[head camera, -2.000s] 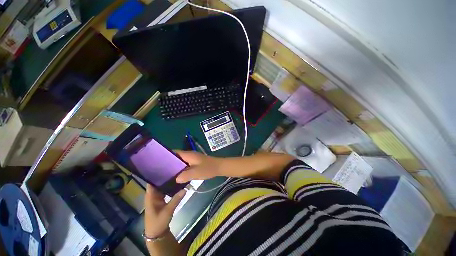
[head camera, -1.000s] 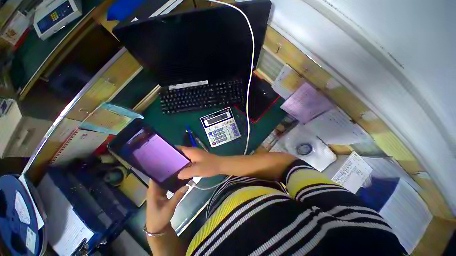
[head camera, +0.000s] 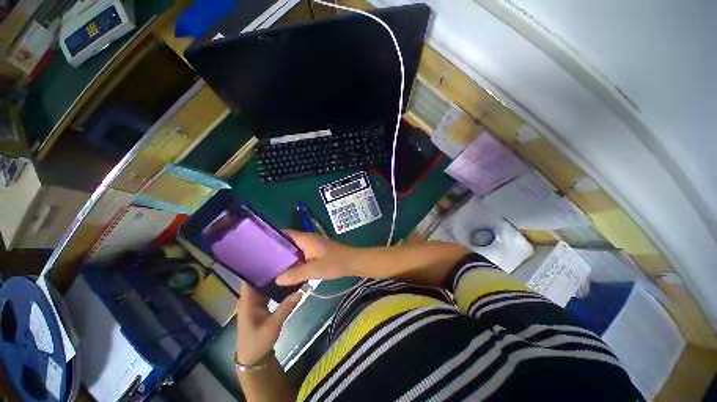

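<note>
A dark smartphone [head camera: 250,245] with a lit pinkish screen is held tilted, left of the picture's middle, above the desk. My right hand [head camera: 318,257] grips its right edge with the fingers at the screen's side. My left hand [head camera: 259,322], with a bracelet at the wrist, holds its lower edge from below. The fingers behind the phone are hidden. A white charging cable [head camera: 399,102] runs from the phone's lower end past my right forearm and up over the monitor.
A calculator [head camera: 350,202], keyboard [head camera: 314,155], blue pen [head camera: 304,216] and monitor [head camera: 314,74] stand beyond the phone. A mouse pad [head camera: 417,161] is right of the keyboard. Dark blue trays [head camera: 149,322] and a blue reel [head camera: 30,334] are at lower left. Papers [head camera: 560,271] lie at right.
The view has shifted slightly. Both hands keep hold of the phone in nearly the same pose, and its screen stays pinkish.
</note>
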